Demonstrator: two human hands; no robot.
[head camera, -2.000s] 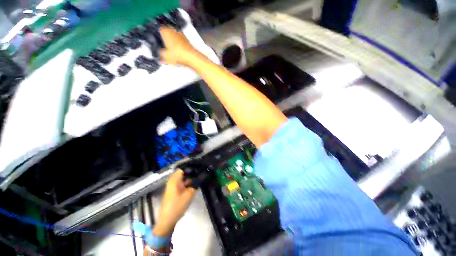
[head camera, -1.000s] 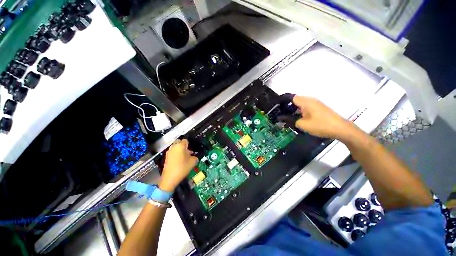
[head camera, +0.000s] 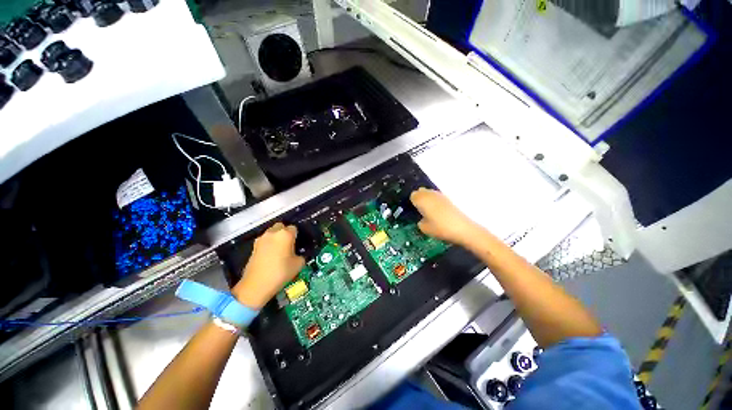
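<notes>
Two green circuit boards, the left one (head camera: 333, 298) and the right one (head camera: 411, 247), lie side by side in a black carrier (head camera: 277, 372). My left hand (head camera: 271, 260) grips a black round component (head camera: 307, 239) at the upper left corner of the left board; the fingers partly hide it. My right hand (head camera: 437, 216) grips another black round component (head camera: 399, 200) at the upper right of the right board. Whether either part touches its board cannot be told.
Blue components (head camera: 156, 228) lie left beside a white adapter (head camera: 229, 192). A black tray (head camera: 321, 120) of small leaded parts is behind the rail (head camera: 321, 184). Black cylinders (head camera: 68, 62) stand on the shelf foam. A foam packing tray (head camera: 490, 360) is low right. Papers (head camera: 554, 56) hang upper right.
My right hand has come from the shelf foam to the right board with a black component. Over the last second it moved inward over the board. My left hand stays at the left board's corner.
</notes>
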